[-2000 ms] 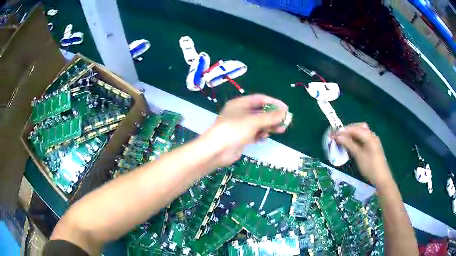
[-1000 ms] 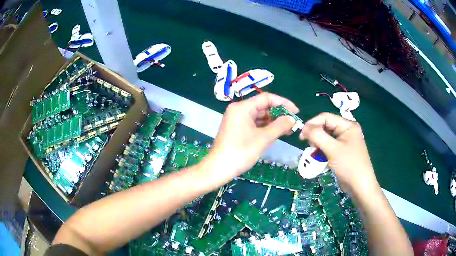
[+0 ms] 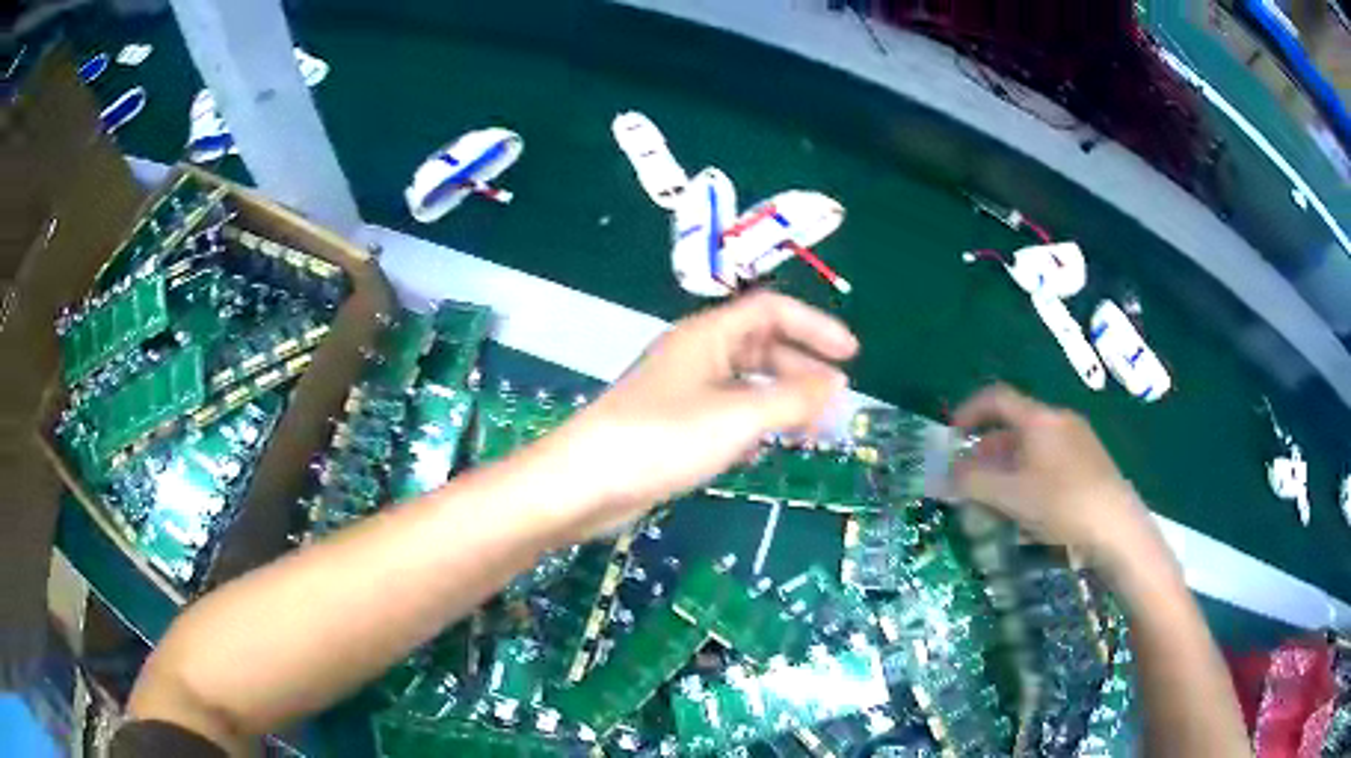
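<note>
My left hand (image 3: 748,370) is over the near edge of the belt with curled fingers. Blur hides whether it holds a small part. My right hand (image 3: 1030,462) is lower and to the right, over the loose board pile (image 3: 808,477). A pale blur is at its fingertips and a blurred board strip (image 3: 1008,600) shows below it; I cannot tell whether it is gripped. A white-and-blue housing half (image 3: 1129,351) lies on the belt beyond my right hand, beside a white cover (image 3: 1067,341) and another white shell (image 3: 1049,268).
A carton (image 3: 334,348) of board strips stands at left by a pale post (image 3: 267,111). More shells (image 3: 704,230) with red wires lie on the green belt (image 3: 563,89). A pale rail (image 3: 519,319) edges it. A dark red wire bundle (image 3: 1037,52) is beyond; a red bag (image 3: 1292,696) is at right.
The housing half that was by my right hand now lies on the belt. My hands have moved apart. The green board seen in my left hand no longer shows clearly. The view has shifted slightly.
</note>
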